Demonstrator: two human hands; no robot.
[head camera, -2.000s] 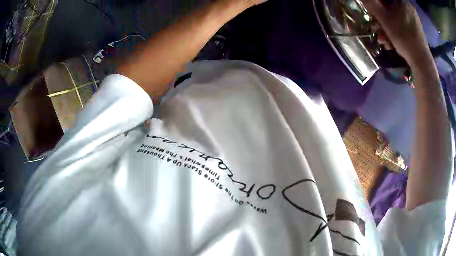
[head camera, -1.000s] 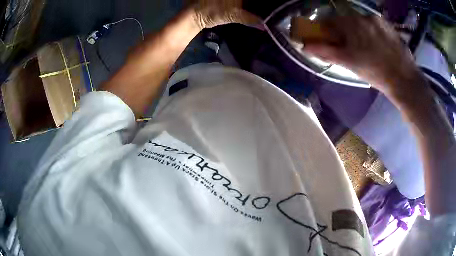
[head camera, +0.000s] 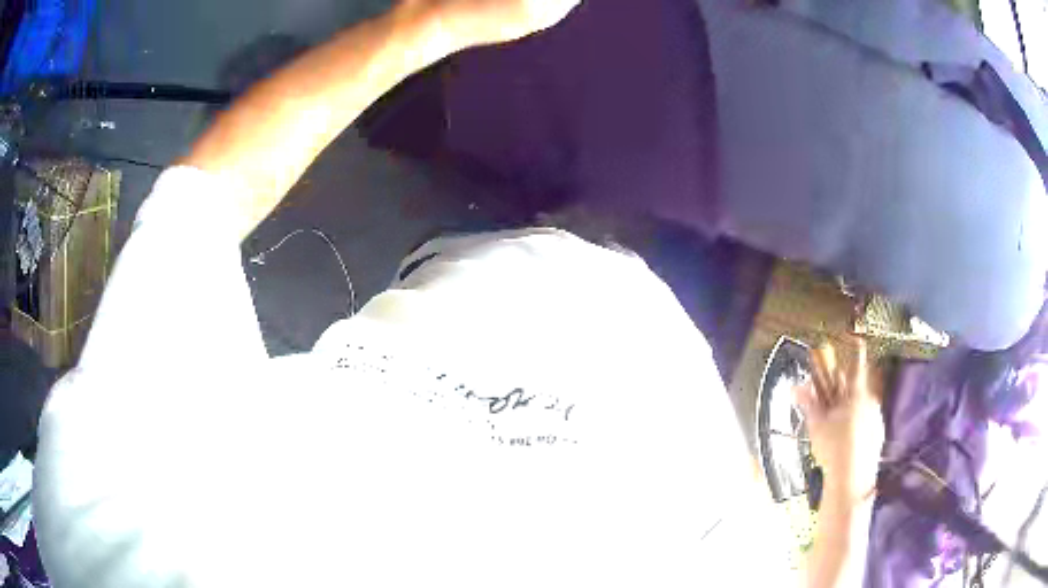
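The dark purple garment (head camera: 575, 109) lies over the left part of the grey-blue padded board (head camera: 850, 172) and hangs off its near side. The silvery steam iron (head camera: 786, 419) stands on the tan perforated rest (head camera: 793, 301) at lower right. My right hand (head camera: 842, 396) is just beside the iron, its fingers spread and blurred; it looks open. My left hand (head camera: 534, 12) is at the top edge by the garment, mostly cut off and overexposed, so its fingers cannot be made out.
A pale ragged piece (head camera: 902, 322) lies on the rest against the board's rounded end. A bright purple heap (head camera: 937, 425) is at right, with a dark cord (head camera: 954, 511) crossing it. A cardboard box with yellow strapping (head camera: 75, 258) and a thin wire (head camera: 328, 244) are at left.
My right hand and the iron have come down from over the garment to the rest, and the hand has opened. The view has shifted, showing more of the board and garment.
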